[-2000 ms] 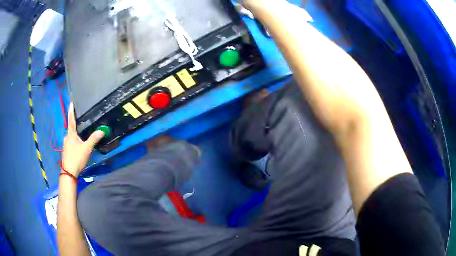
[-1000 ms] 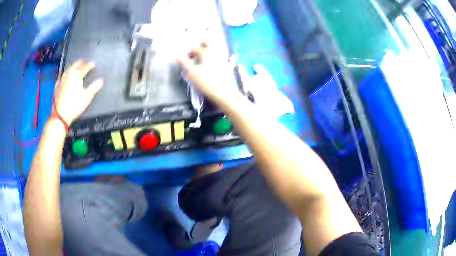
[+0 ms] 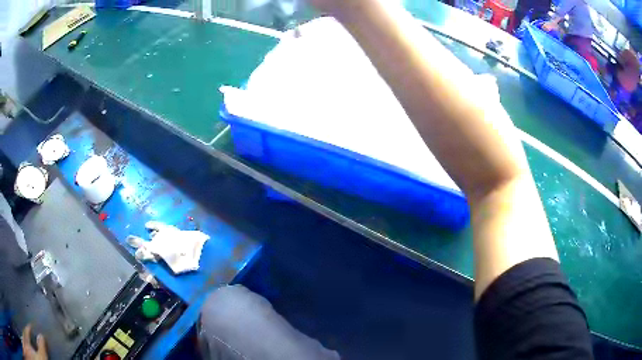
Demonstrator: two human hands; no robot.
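A blue tote [image 3: 338, 158] heaped with bright white layers stands on the green conveyor. My right arm reaches across it, and my right hand [image 3: 334, 4] is mostly cut off by the top edge; a blurred pale shape lies beside it, and I cannot tell if it is held. My left hand [image 3: 34, 346] is small at the bottom left, partly cut off, fingers apart over the press's grey base plate [image 3: 91, 256]. A small pale metal fixture [image 3: 43, 266] and a slotted bar [image 3: 62, 306] are on that plate.
A green button [image 3: 150, 307] and part of a red one [image 3: 110, 355] show on the front panel. A white glove [image 3: 176, 247], a white cylinder [image 3: 95, 181] and round white items lie on the blue bench. Another blue tote [image 3: 574, 74] and people are at the upper right.
The view has swung right to the conveyor. My right hand has left the base plate and reached over the tote; the white cord no longer shows on the plate.
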